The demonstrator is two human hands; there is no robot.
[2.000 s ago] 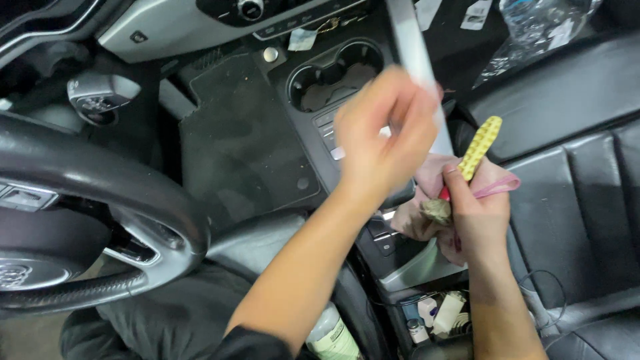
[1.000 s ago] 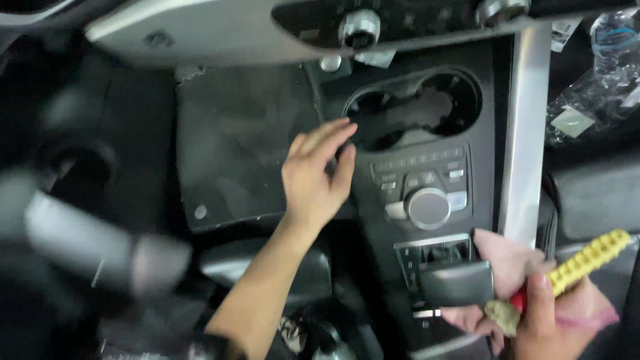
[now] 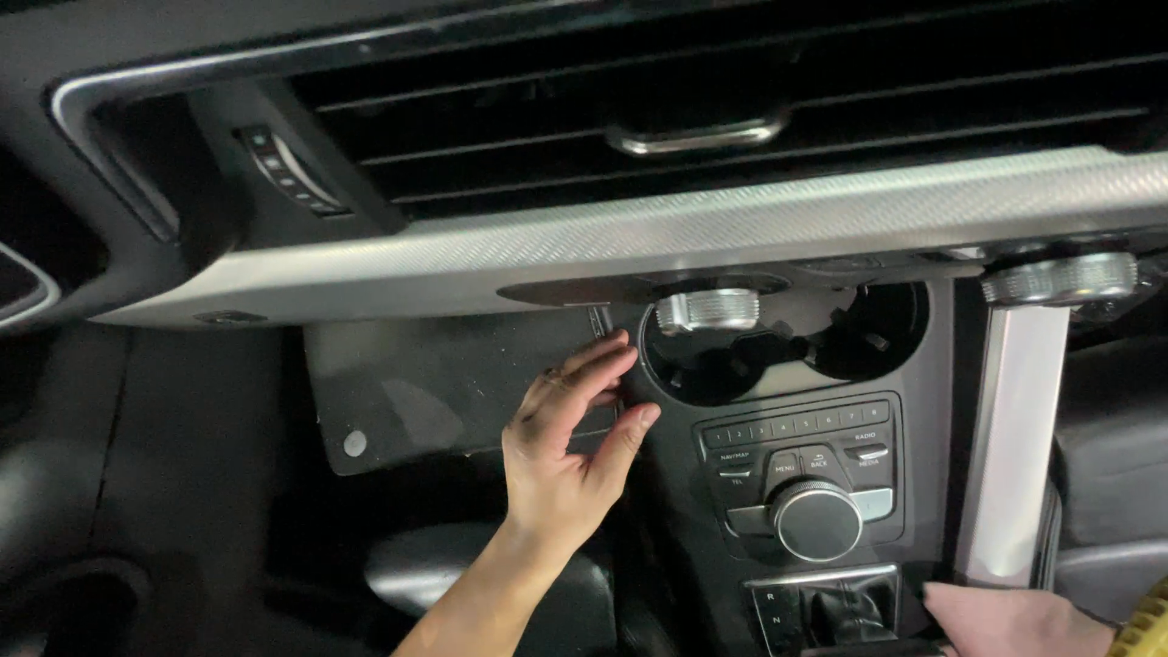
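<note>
My left hand (image 3: 570, 438) reaches over the edge of a car's centre console, fingers curled and thumb apart, with nothing seen between them. Its fingertips are close to the rim of the double cup holder (image 3: 662, 388). To its right are the control panel with buttons and a round dial (image 3: 818, 522), and below them the gear selector area (image 3: 826, 607). At the lower right corner a pink cloth (image 3: 1013, 620) and part of a yellow textured handle (image 3: 1145, 630) show. My right hand is out of the frame.
The dashboard's silver trim (image 3: 639, 219) and an air vent (image 3: 698, 137) cross the top. Two ridged knobs (image 3: 707, 310) protrude below the trim. A dark floor mat (image 3: 438, 383) lies left of the console, and a silver console rail (image 3: 1013, 447) runs along its right.
The view has moved in close to the dashboard. My right hand, seen earlier holding the yellow-handled tool and the pink cloth, has left the frame. My left hand stays near the cup holder's left side.
</note>
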